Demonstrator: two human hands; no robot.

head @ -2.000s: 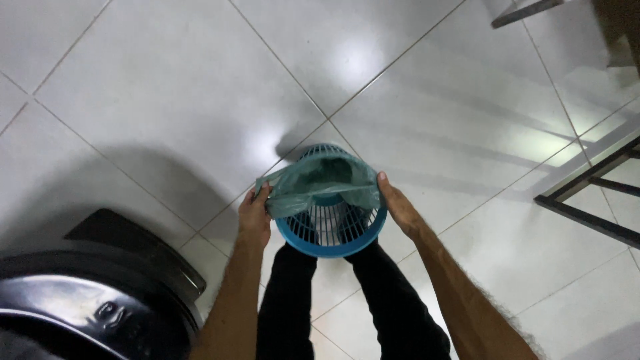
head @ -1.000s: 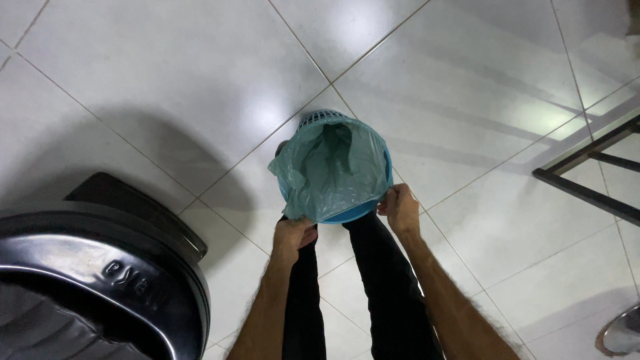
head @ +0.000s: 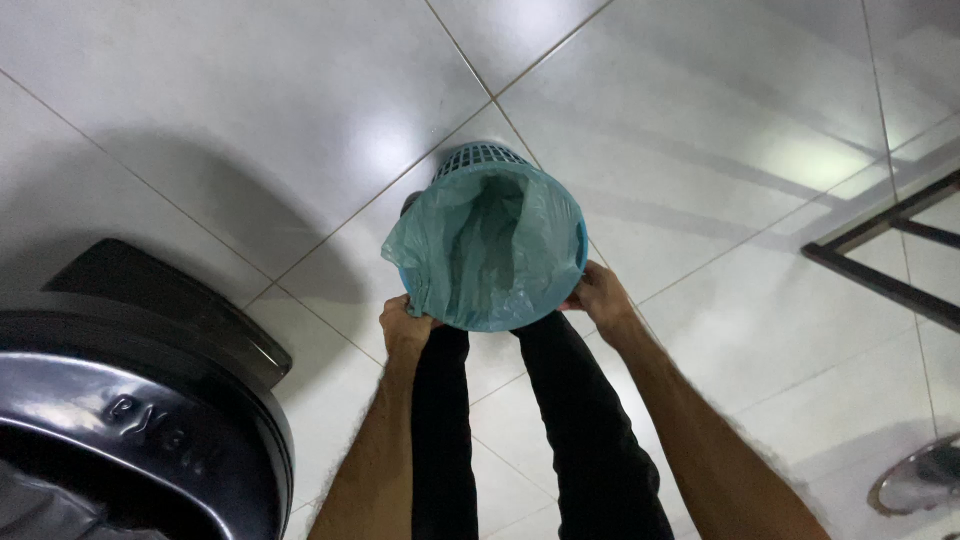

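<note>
A blue plastic wastebasket [head: 480, 155] with slatted sides is tilted so that its mouth faces me, in front of my legs. A thin green plastic bag [head: 495, 247] lines it, folded over most of the rim, with a loose flap at the left. My left hand [head: 405, 319] grips the bag's edge at the lower left of the rim. At the lower right, my right hand [head: 596, 296] is at the rim, its fingertips partly hidden behind the basket. The basket's underside is out of sight.
A glossy black bin [head: 225, 442] with raised lettering stands at the lower left, beside a dark flat-topped object [head: 172, 307]. At the right is a dark metal frame [head: 885, 281]. A round shiny object [head: 919, 476] sits at the lower right. The floor [head: 337, 90] is pale tile.
Two seconds ago the bag stretched across the rim between my hands; now it lies opened inside the basket and over the rim. Both hands have moved down around the rim.
</note>
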